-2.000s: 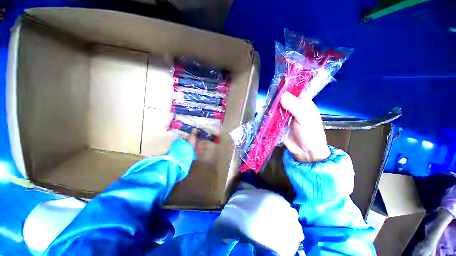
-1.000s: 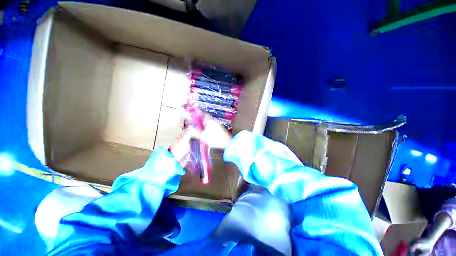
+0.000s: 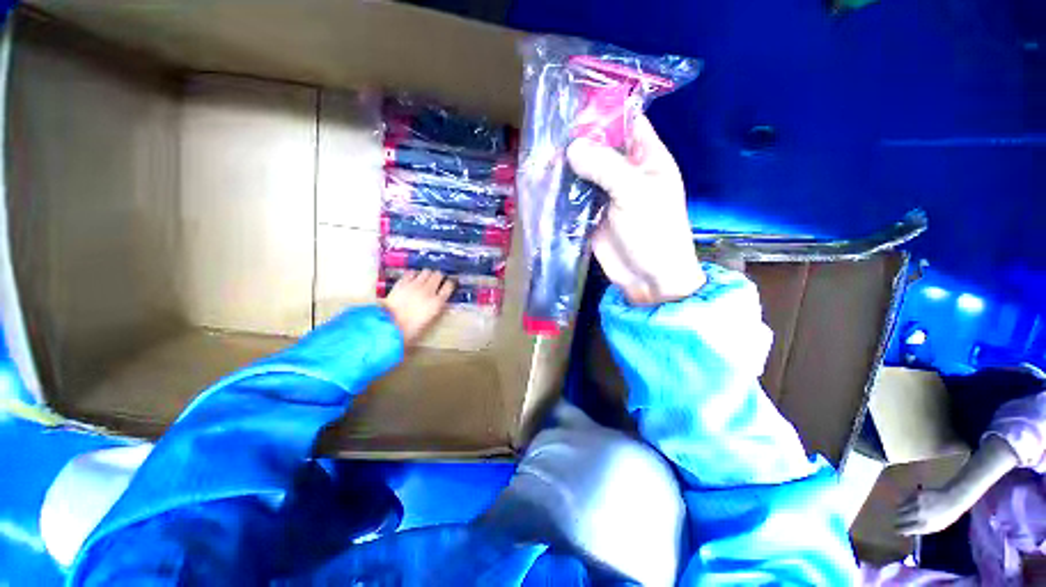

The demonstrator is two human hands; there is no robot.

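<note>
My right hand (image 3: pixel 642 212) holds a bagged pump (image 3: pixel 559 206), black with red ends and a red T-shaped handle, upright above the right rim of the packing carton (image 3: pixel 252 206). Inside the carton, several bagged pumps (image 3: pixel 447 195) lie side by side in one column near the right wall. My left hand (image 3: pixel 420 300) rests on the nearest pump of that column, fingers on its left part. Whether the fingers grip it I cannot tell. Clear crinkled plastic covers the pumps.
The supply carton (image 3: pixel 791 333) stands to the right with worn flaps; my right arm hides part of it. Farther right are a smaller carton (image 3: pixel 918 424) and a co-worker's hand (image 3: pixel 935 508) and pink sleeve. The floor is shiny blue.
Both hands were together on a pump low in the carton. My left hand now lies on the column's nearest pump; my right hand is raised to the right with a bagged pump. The view has shifted.
</note>
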